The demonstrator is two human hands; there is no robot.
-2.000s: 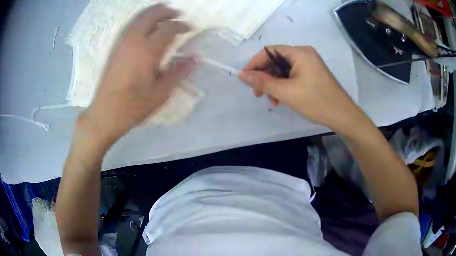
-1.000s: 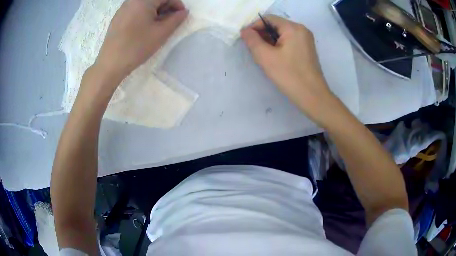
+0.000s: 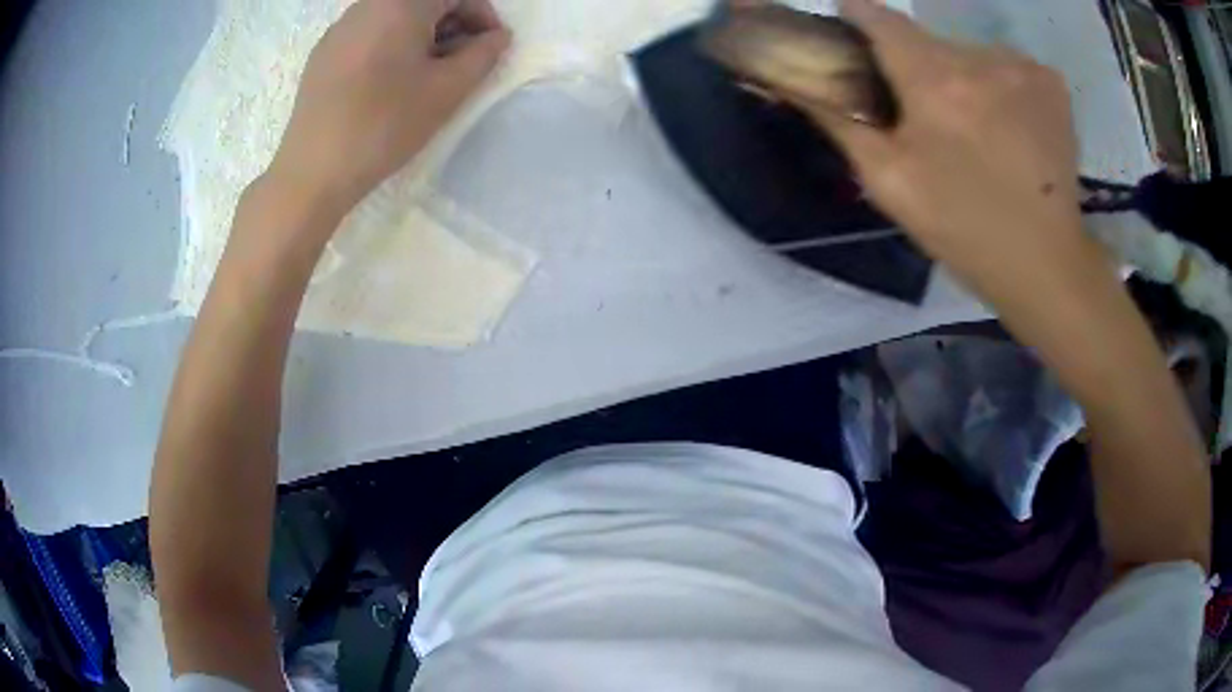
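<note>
The cream lace garment panel (image 3: 412, 277) lies on the white table cloth, with a curved cut-out facing me. My left hand (image 3: 405, 75) rests on the panel near the top of the curve, fingertips pinched together; whether they hold the panel edge is hidden. My right hand (image 3: 959, 135) grips the brown wooden handle of the dark electric iron (image 3: 770, 176). The iron's pointed tip is at the panel's edge, right of the curve. The snips cannot be seen.
A thin white tape (image 3: 101, 349) lies loose on the white table cloth (image 3: 568, 325) at the left. The shiny metal iron rest (image 3: 1159, 84) is at the upper right. The iron's black cord (image 3: 1169, 200) runs off right. Crumpled cloth hangs below the table edge at right.
My right hand has left the panel edge and taken hold of the iron. The iron has moved left from the right side to the panel. My left hand has stayed about where it was.
</note>
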